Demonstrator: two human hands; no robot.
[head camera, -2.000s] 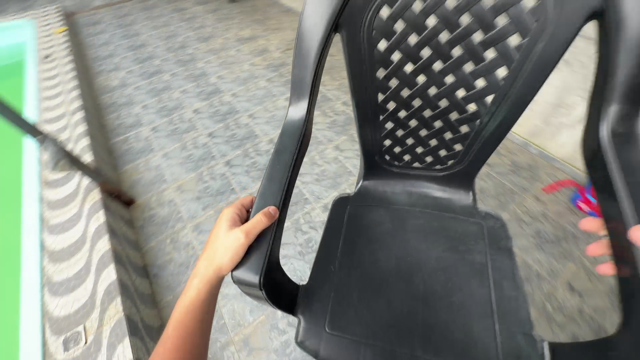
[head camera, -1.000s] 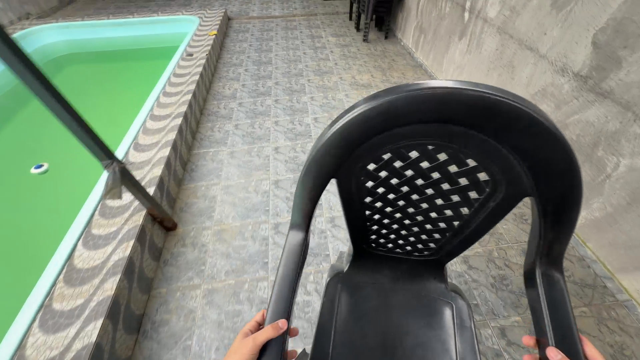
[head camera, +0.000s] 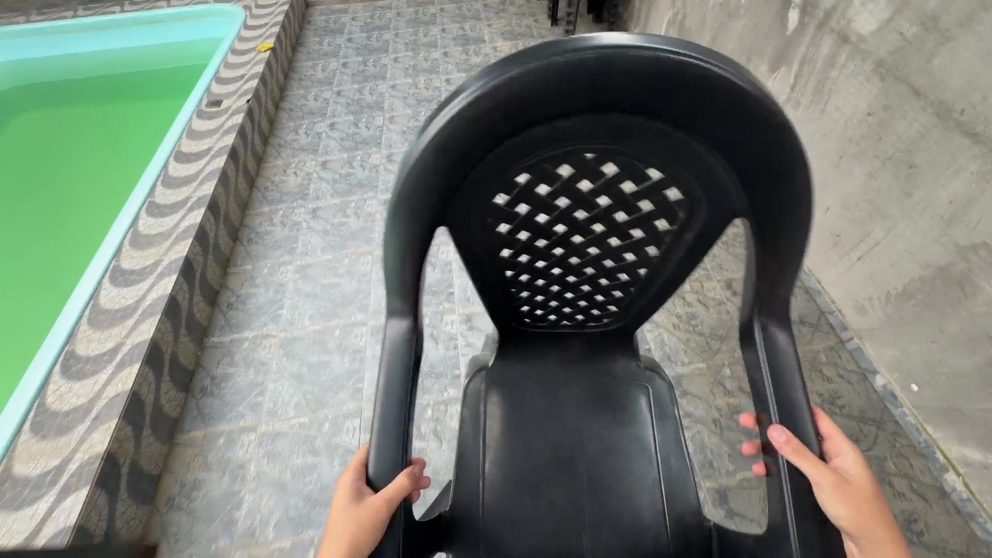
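A black plastic armchair (head camera: 573, 449) with a rounded top and a woven-pattern backrest fills the middle of the head view, its seat toward me. My left hand (head camera: 372, 496) grips the left armrest near its front end, thumb on top and fingertips showing on the inner side. Around the right armrest closes my right hand (head camera: 833, 473), with its thumb over the top and its fingers coming out on the inner side. The chair's legs are hidden below the seat.
A pool (head camera: 101, 209) with green water lies at the left, edged by a raised wave-patterned tiled border (head camera: 147, 271). Grey floor tiles (head camera: 310, 325) run ahead. A rough concrete wall (head camera: 907, 178) rises at the right. Dark furniture legs (head camera: 572, 15) stand at the far end.
The view has swung up and ahead from the closer view of the seat. Both hands stay at the armrests, and the right hand now shows more fully around its armrest.
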